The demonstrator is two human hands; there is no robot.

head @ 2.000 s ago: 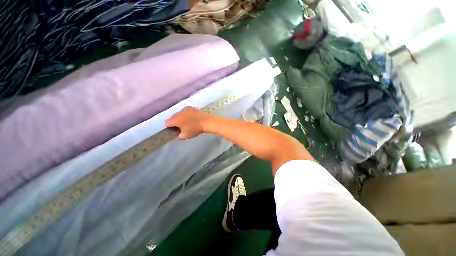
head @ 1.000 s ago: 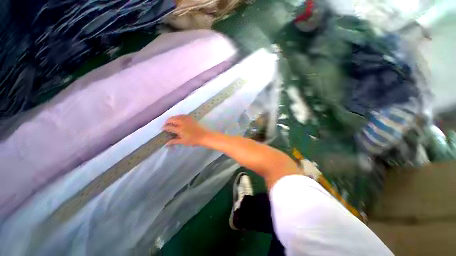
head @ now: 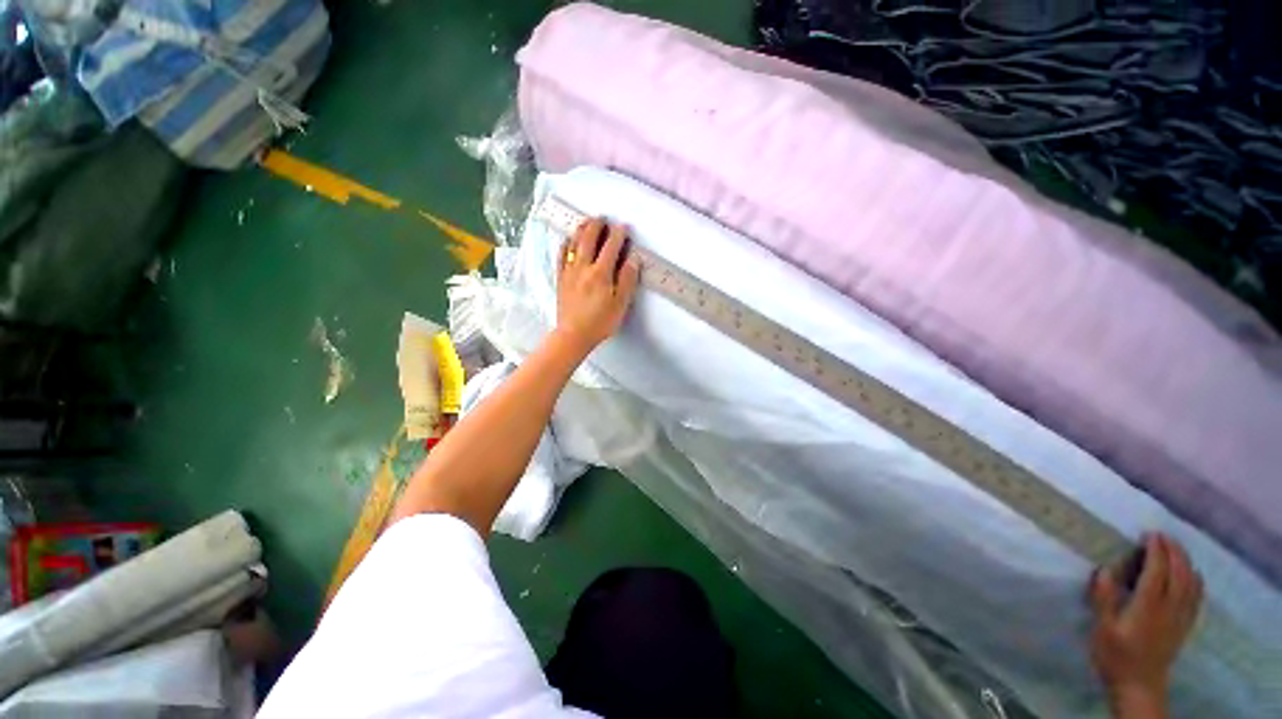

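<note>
The metal rule (head: 858,386) lies lengthwise on the light blue fabric roll (head: 787,421), with one end near the roll's upper left end. My left hand (head: 598,281) holds the rule near that end, its fingers over the strip. My right hand (head: 1150,611) grips the rule at the lower right, thumb and fingers on either side; the rule's far end cannot be made out past it. The pink fabric roll (head: 900,197) lies alongside, behind the blue one. Plastic wrap (head: 759,520) shows along the near side.
Dark navy fabric (head: 1069,70) is piled behind the pink roll. A striped woven sack (head: 211,70) and a green sack (head: 85,211) stand upper left. Wrapped rolls (head: 127,604) lie lower left. A yellow label (head: 449,372) and cardboard piece (head: 419,377) are by the blue roll's end.
The view has swung to the rolls' other end. My left hand has come into view on the rule. My right hand is now at the lower right, still on the rule.
</note>
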